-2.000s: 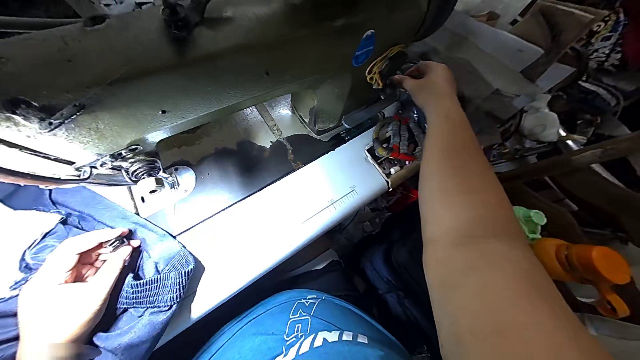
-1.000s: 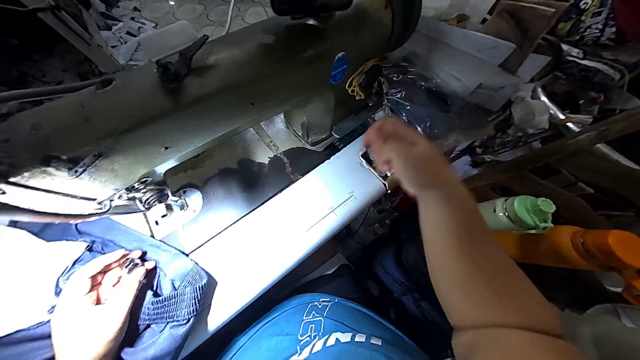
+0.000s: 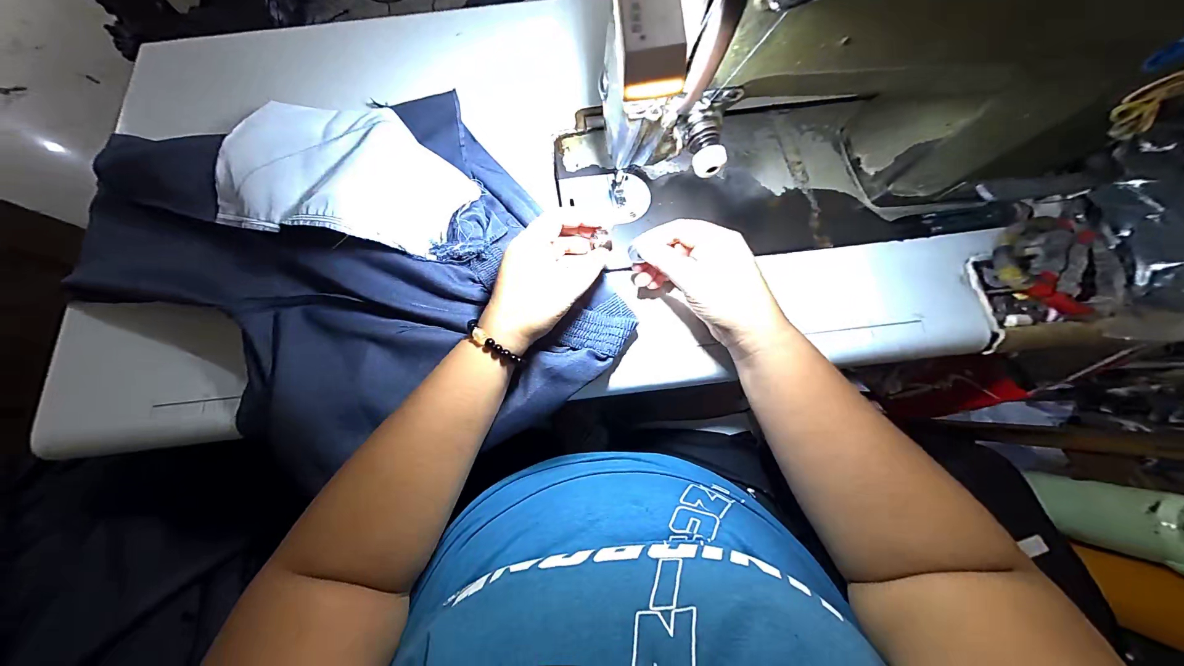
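Just in front of the sewing machine's needle area (image 3: 629,194), my two hands are close together but apart. My left hand (image 3: 555,273), with a beaded bracelet at the wrist, pinches a small shiny metal part (image 3: 601,240), perhaps a bobbin case. In my right hand (image 3: 698,273) a small roundish object (image 3: 635,252) sits between thumb and fingertips; it may be a bobbin, but glare blurs it. Navy trousers with a ribbed elastic waistband (image 3: 597,328) lie under and left of my left hand, their pale pocket cloth (image 3: 342,176) facing up.
The machine's lit head (image 3: 652,55) stands over the white table (image 3: 869,296). A cut-out at the table's right end holds a tangle of small red and grey items (image 3: 1045,268). Yellow cord (image 3: 1147,106) hangs at the upper right. A green bottle (image 3: 1110,518) is at the lower right.
My right hand has come from the table's right end to beside my left hand, and now holds a small object. The view has swung left, showing more of the trousers.
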